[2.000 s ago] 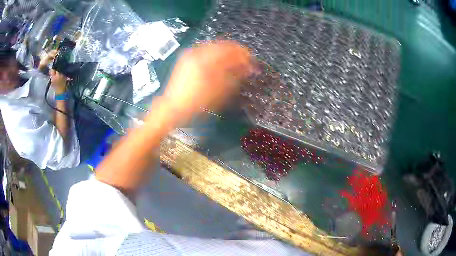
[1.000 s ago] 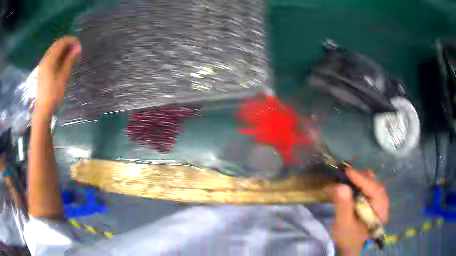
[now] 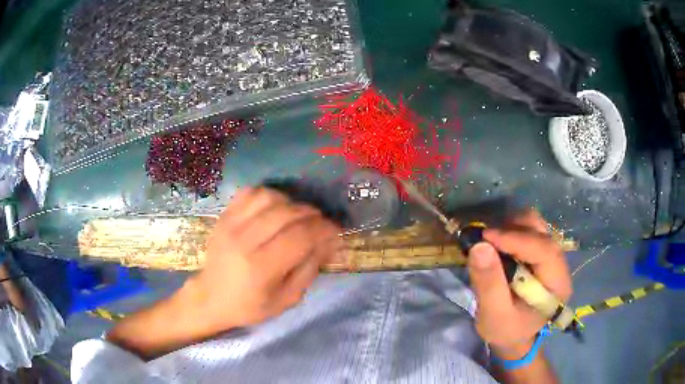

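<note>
My right hand holds a soldering iron by its black grip, its cream rear end pointing down right. The metal tip points up left, over the lower edge of the red wire pile. My left hand is over the near wooden strip, fingers bent together beside the round grey work rest. A thin silvery line shows at its fingertips, likely solder wire. Small silvery pieces lie on the rest. A maroon pile of small components lies left of the red wires.
A clear tray packed with grey-silver pieces is at upper left. A black housing and a white bowl of shiny grains are at upper right. Plastic with white labels is at far left. A person's hand shows at the left edge.
My left hand has moved from over the tray's left side down and right to the work rest. The view has turned from the left toward the bench, and my right hand has come into view with the iron.
</note>
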